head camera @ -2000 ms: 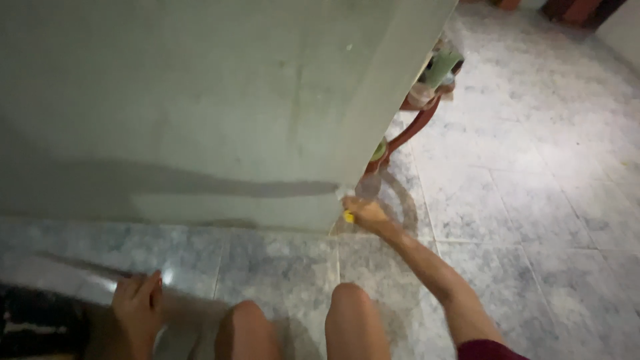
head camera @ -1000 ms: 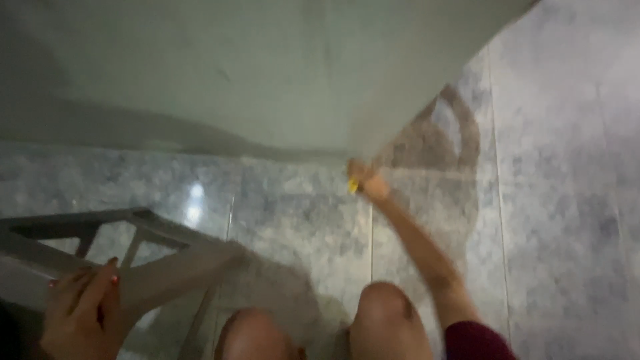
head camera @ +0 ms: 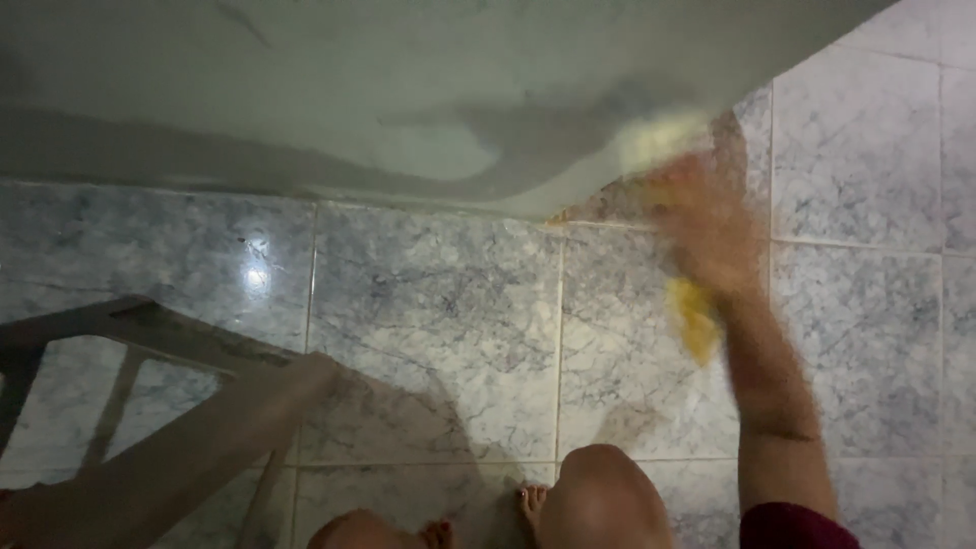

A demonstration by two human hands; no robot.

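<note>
Blurred by motion, my right hand (head camera: 698,221) is at the right edge of the grey-green wall (head camera: 305,84), above the tiled floor. It is closed on a brush-like tool with a yellow handle (head camera: 695,320) and pale yellow bristles (head camera: 659,141), though the blur leaves its exact kind unclear. The bristle end lies over the wall's edge, a little above the corner at the floor. My left hand is not clearly visible; only a bit of skin shows at the lower left edge.
Marbled floor tiles (head camera: 435,328) run along the wall's foot and past its corner. A dark slatted frame, perhaps a stool or chair (head camera: 206,335), stands at the lower left. My knees (head camera: 610,496) and toes are at the bottom.
My right hand has moved off the wall's bottom corner, up and to the right, with the yellow-handled tool. My left hand has left clear view. The view has shifted closer to the floor.
</note>
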